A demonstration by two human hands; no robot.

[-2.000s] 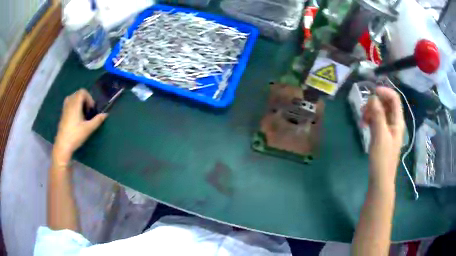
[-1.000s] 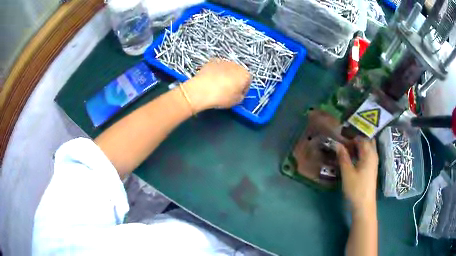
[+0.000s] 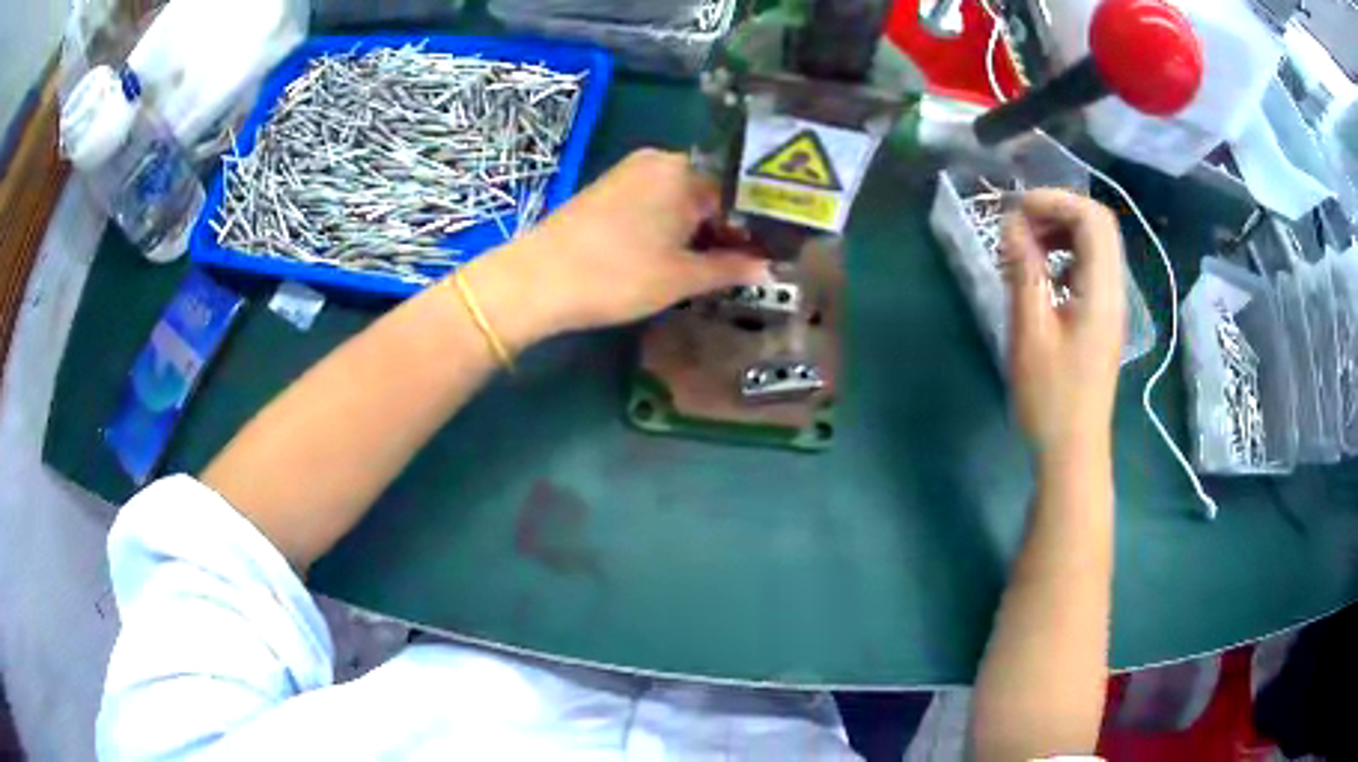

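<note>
My left hand (image 3: pixel 633 246) is at the hand press, its fingertips at the rear fixture block (image 3: pixel 766 295) under the warning label (image 3: pixel 800 168). Its fingertips are partly hidden, and I cannot tell if it holds a part. The front fixture block (image 3: pixel 780 380) sits on the brown base plate (image 3: pixel 715 354), apart from the rear one. My right hand (image 3: pixel 1065 305) is raised over the clear parts box (image 3: pixel 974 286), fingers curled and blurred; I cannot tell if it holds anything. The blue tray (image 3: pixel 590 122) on the left is heaped with slim silvery parts (image 3: pixel 402 157).
The press lever's red knob (image 3: pixel 1145 55) juts out above the clear box. A white cord (image 3: pixel 1171 331) curves beside a smaller clear box (image 3: pixel 1235 380). A lit smartphone (image 3: pixel 171 372) and a clear bottle (image 3: pixel 145 186) are at the left.
My left hand has moved from the blue tray to the fixture. My right hand has moved from the fixture to above the clear parts box. The camera view has shifted.
</note>
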